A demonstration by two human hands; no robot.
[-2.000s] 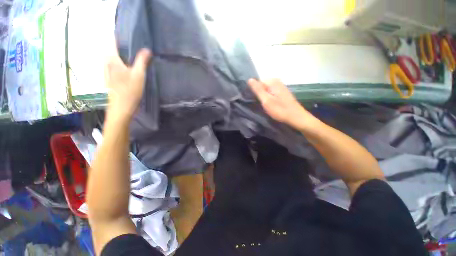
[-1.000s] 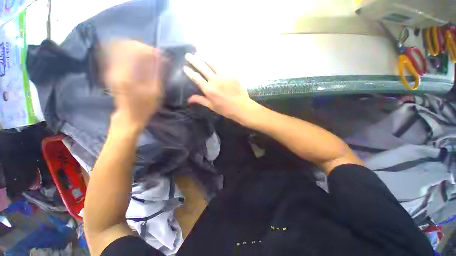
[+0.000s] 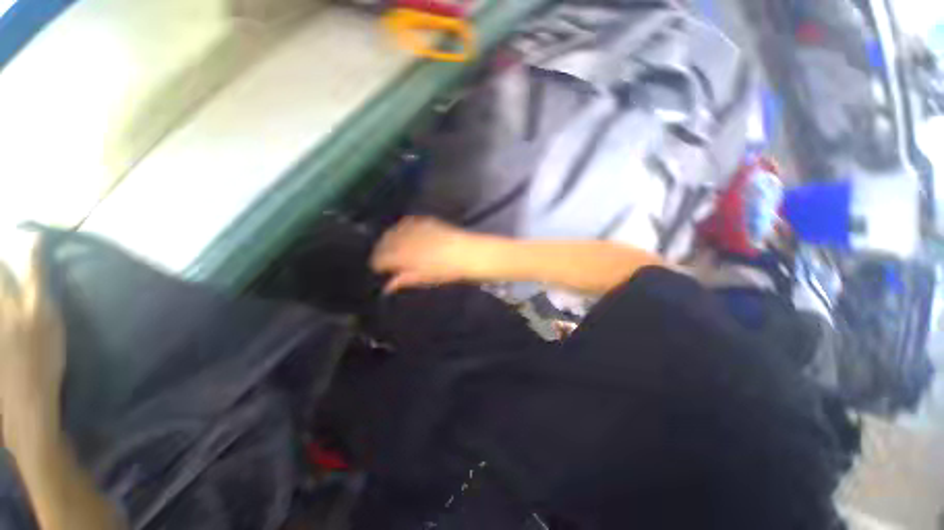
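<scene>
The dark grey panel (image 3: 176, 362) hangs in folds from the table edge down over the lap at the left. My left hand (image 3: 26, 321) is at the far left, blurred and partly cut off by the picture's edge, beside the upper corner of the dark grey cloth; whether its fingers grip it is unclear. My right hand (image 3: 424, 254) is over the lap near the green table edge, with fingers bent and nothing visible in it. The striped garment panels (image 3: 590, 155) lie in a heap beyond my right forearm.
The white table (image 3: 238, 135) with its green edge (image 3: 311, 155) runs diagonally at upper left. Scissors with orange-yellow handles (image 3: 430, 36) lie by its edge. A red bundle (image 3: 740, 212) and a blue object (image 3: 818, 212) are at the right.
The view has swung to the right, bringing the striped heap to the middle. My right hand has left the dark grey cloth and moved over the lap. My left hand is now at the picture's edge.
</scene>
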